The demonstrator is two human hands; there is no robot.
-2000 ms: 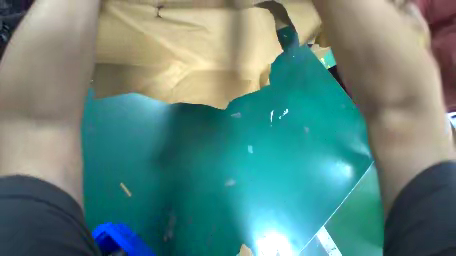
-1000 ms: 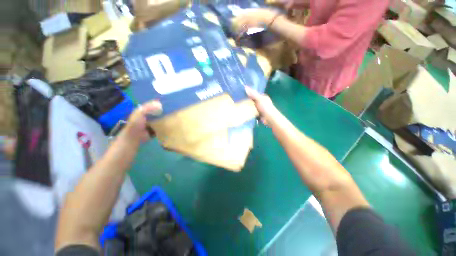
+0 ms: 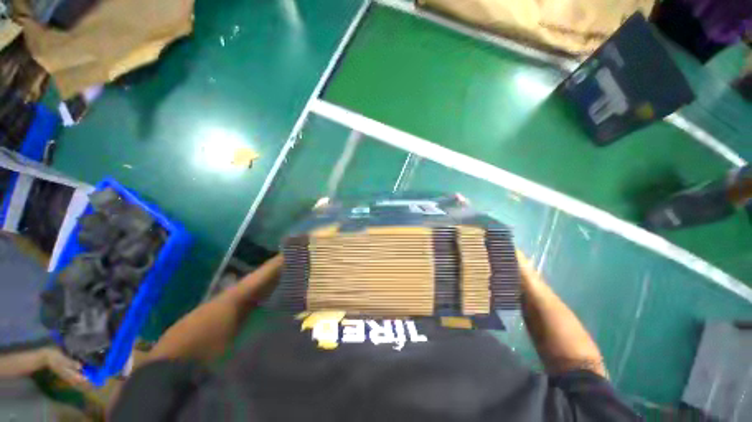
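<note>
A thick stack of flat carton blanks (image 3: 371, 268), navy on the outside with brown edges showing, is held against my chest. My left hand (image 3: 262, 278) is at the left end of the stack and my right hand (image 3: 530, 280) is at its right end. The stack hides most of the fingers of both hands. The top blank is navy with small white print.
A blue crate (image 3: 169, 255) of dark grey parts is at left. An erected navy carton (image 3: 618, 82) stands on the green belt (image 3: 429, 74) at upper right. Pale metal rails (image 3: 495, 175) cross the view. Brown paper (image 3: 115, 41) lies upper left. A cardboard scrap (image 3: 245, 157) lies on the tabletop.
The view has swung right and down to my chest. The navy cartons held out over the tabletop are now seen edge-on as a stack against my body. The person in red is out of view.
</note>
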